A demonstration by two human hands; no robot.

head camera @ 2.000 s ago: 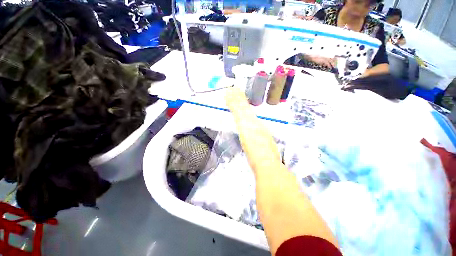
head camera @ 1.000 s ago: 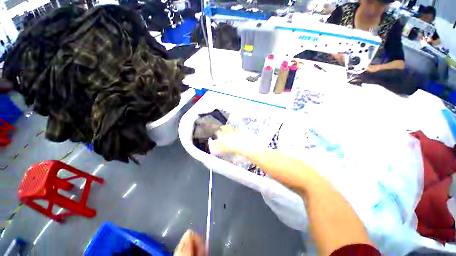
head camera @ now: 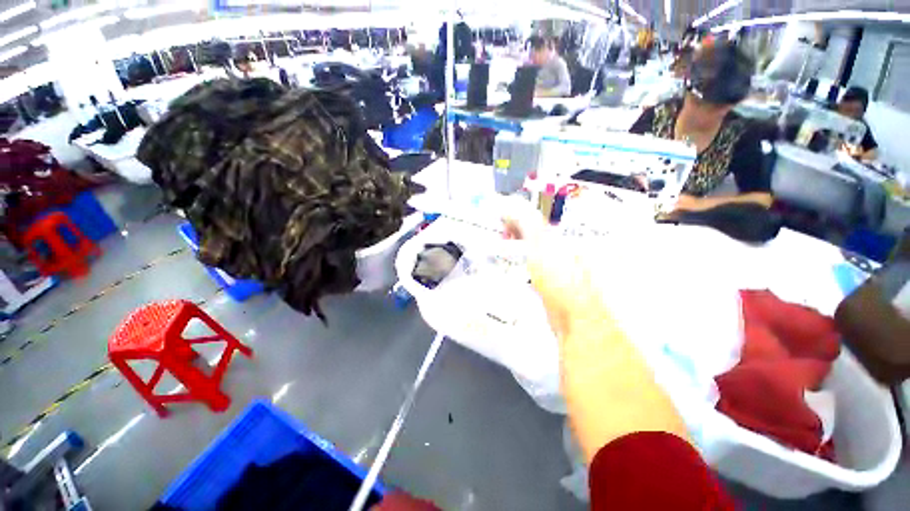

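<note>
My right arm, in a dark red sleeve, reaches forward over the white plastic tub [head camera: 424,305]. My right hand [head camera: 519,228] is small and washed out above the tub's far part; its fingers and anything in them cannot be made out. Grey and black cloth [head camera: 437,262] lies inside the tub's left end, with pale material beside it. A narrow white strip [head camera: 404,414] runs taut from the tub's near side down to the bottom edge. A reddish patch there, beside the strip, may be my left hand [head camera: 407,502]; it is cut off and blurred.
A large brown-green cloth pile [head camera: 284,185] stands left of the tub. A red stool [head camera: 175,349] and a blue crate with dark cloth [head camera: 261,424] are on the floor. Red cloth [head camera: 778,374] lies in white wrapping at right. A person [head camera: 713,130] sits behind a sewing machine [head camera: 619,165].
The view has tilted up and pulled back. My right hand has moved from the tub's left end towards its far part. The hand at the bottom has nearly left the picture.
</note>
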